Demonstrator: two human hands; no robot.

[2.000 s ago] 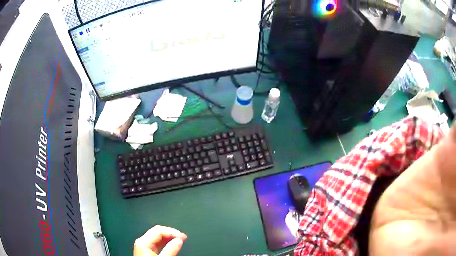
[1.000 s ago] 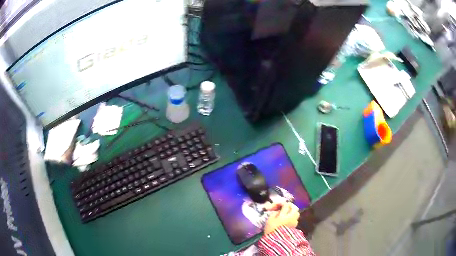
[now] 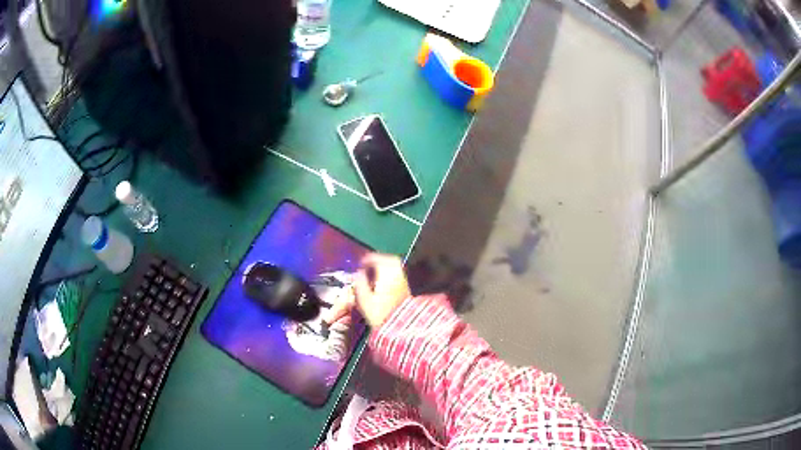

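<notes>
My right hand [image 3: 382,288], in a red and white checked sleeve, is over the right edge of the blue-purple mouse pad [image 3: 263,343]. Its fingers look curled and blurred, and I cannot tell if anything is between them. The black mouse [image 3: 279,290] lies on the pad to the left of the hand, untouched. The black keyboard [image 3: 140,343] lies left of the pad. My left hand is not in view.
The smartphone [image 3: 379,163] lies above the pad, with tape rolls [image 3: 457,77] near the bench edge. The computer tower [image 3: 220,88], clear bottle [image 3: 137,207] and blue-topped bottle [image 3: 109,246] stand at the upper left. The monitor [image 3: 31,193] is cut off. Floor and metal frame are right.
The view has swung right, bringing more floor into sight. My left hand, seen two seconds ago, has left the picture. My right hand has moved from the pad's lower part to its right edge.
</notes>
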